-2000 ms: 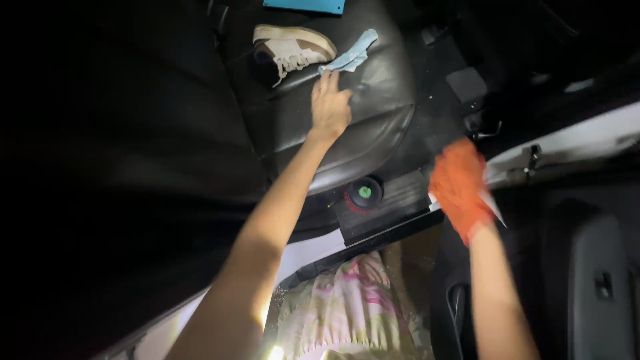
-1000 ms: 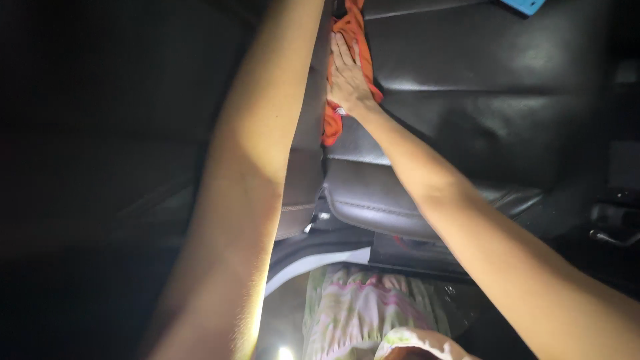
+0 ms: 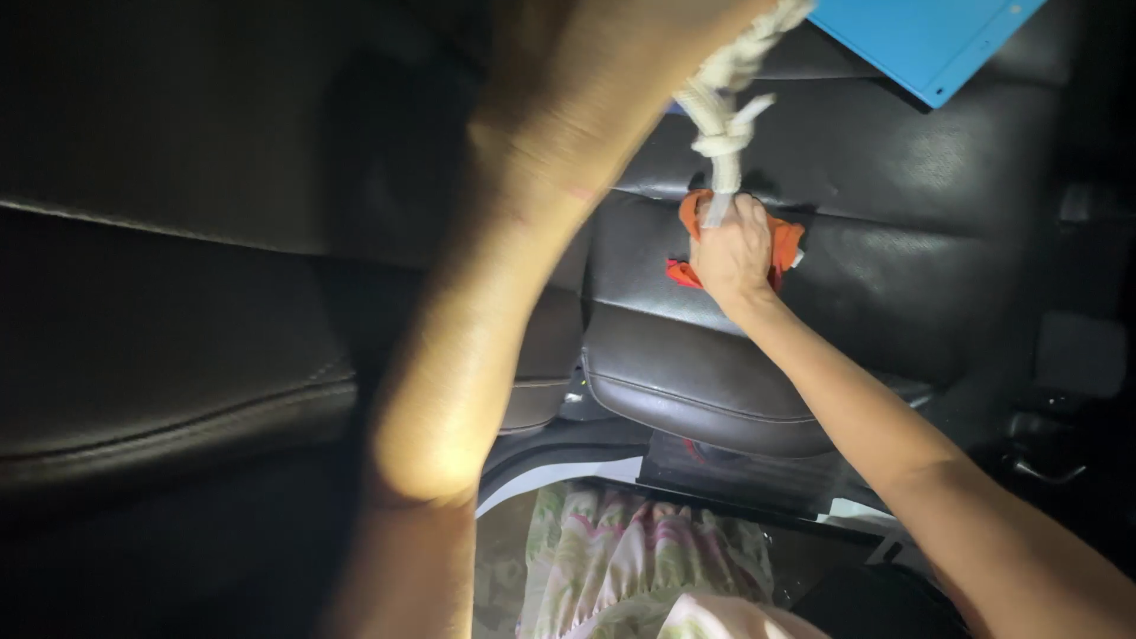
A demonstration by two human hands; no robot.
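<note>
My right hand (image 3: 735,253) is closed around a crumpled orange cloth (image 3: 786,244) and presses it on the dark leather car seat (image 3: 887,266). A cream braided rope (image 3: 729,133), knotted near its lower end, hangs down over the seat; its pale tip ends right at my right hand's knuckles. My left forearm stretches up across the view, blurred and brightly lit, and passes beside the rope. The left hand itself is beyond the top edge, so what it holds is hidden.
A flat blue panel (image 3: 927,44) lies on the seat at the top right. A seat backrest (image 3: 160,311) fills the left side. The white door sill (image 3: 568,470) runs below the seat, above a floral fabric garment (image 3: 639,550).
My right hand and the orange cloth have moved right, from the seat's left edge onto the cushion. The braided rope has come into view. The view has shifted.
</note>
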